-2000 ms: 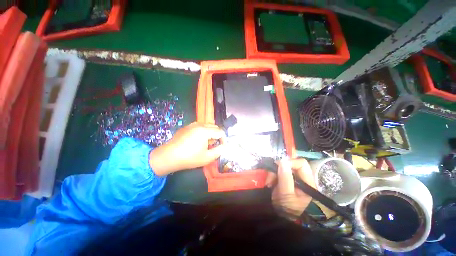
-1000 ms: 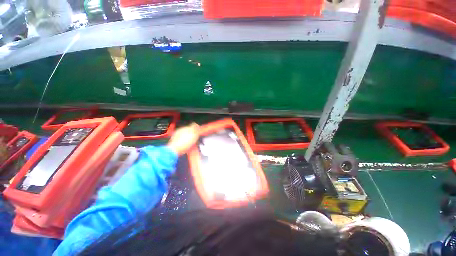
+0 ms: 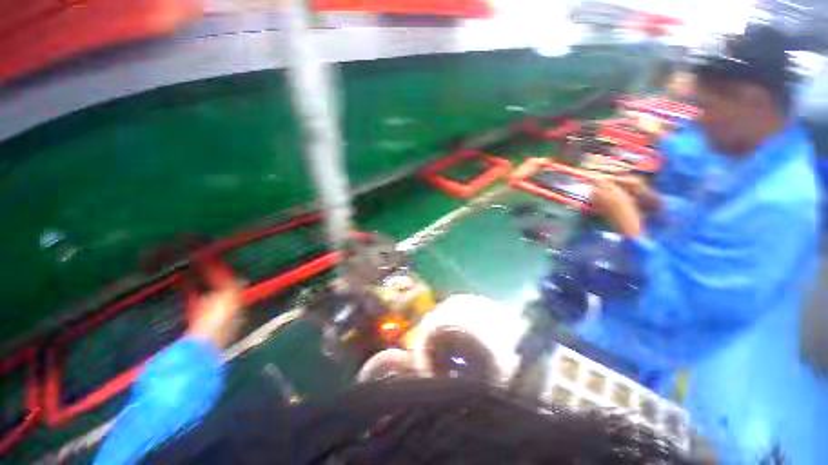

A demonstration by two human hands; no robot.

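Note:
The picture is blurred. My left hand (image 3: 216, 313) reaches out at the lower left, in a blue sleeve, over the inner edge of the green channel. Its fingers are at the neighbouring ends of two orange-red foam fixtures with dark centres, one at the left (image 3: 54, 400) and one further right (image 3: 289, 283). Whether the fingers grip a fixture cannot be told. My right hand is not in view.
A pale post (image 3: 318, 136) stands by the channel. Below it are blurred equipment with an orange light (image 3: 392, 328) and a white round holder (image 3: 486, 325). A blue-coated person (image 3: 754, 245) is at the right, hands at another fixture (image 3: 551, 184). A white compartment tray (image 3: 617, 392) lies lower right.
The view has swung right. My left hand has left the bright tablet's fixture it was touching and is now at the channel fixtures. My right hand, earlier at the tablet, is out of view.

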